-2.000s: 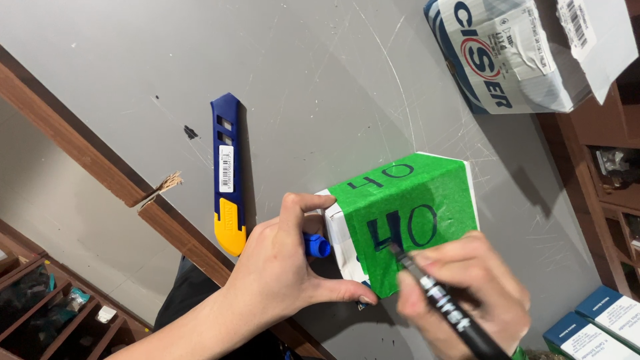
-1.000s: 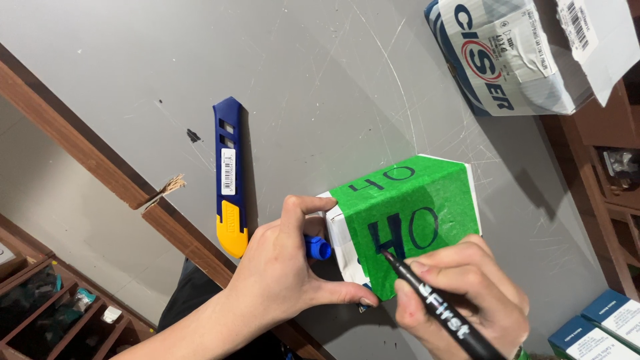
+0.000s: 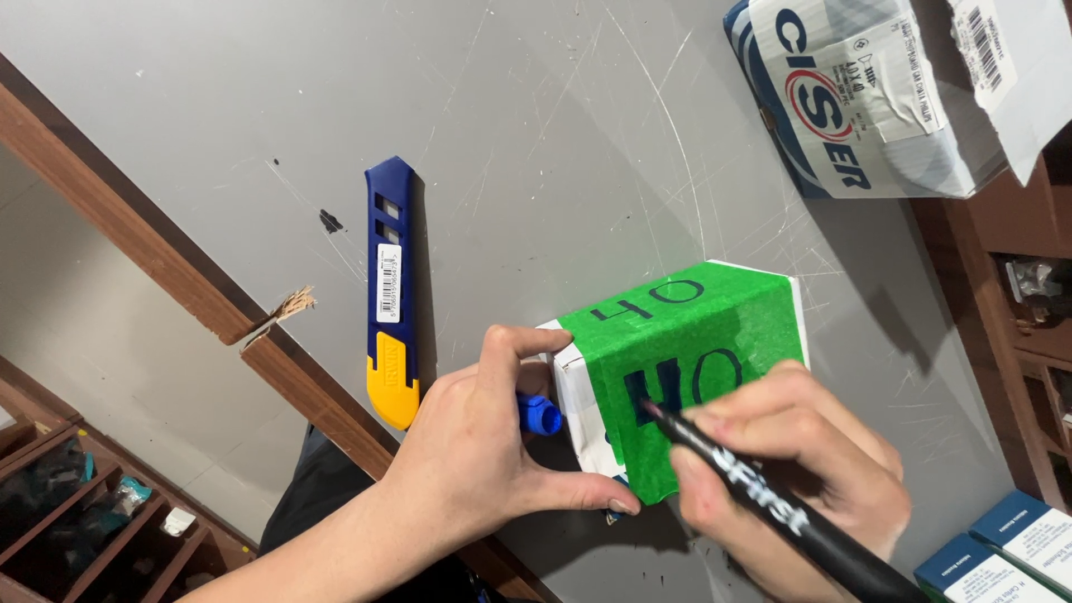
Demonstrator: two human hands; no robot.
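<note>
A small white cardboard box wrapped in green tape (image 3: 754,322) lies on the grey tabletop, with "40" in dark ink on two faces. My left hand (image 3: 494,427) grips its left end between thumb and fingers. A blue marker cap (image 3: 540,414) shows between that hand and the box. In my right hand (image 3: 796,469) is a black marker pen (image 3: 754,490), its tip at the thick dark "4" on the nearer face. To the left of the box lies a blue and yellow Irwin utility knife (image 3: 391,293), apart from both hands.
An opened Ciser screw box (image 3: 804,109) stands at the top right. Blue and white boxes (image 3: 1017,536) are at the lower right. Brown wooden compartments (image 3: 1038,335) holding small bags line the right side, with more at lower left. The table's wooden edge (image 3: 159,243) is splintered.
The lower part of the "4" on the nearer face has become darker and thicker. The marker tip has shifted slightly within that digit, while my left hand keeps its hold on the box.
</note>
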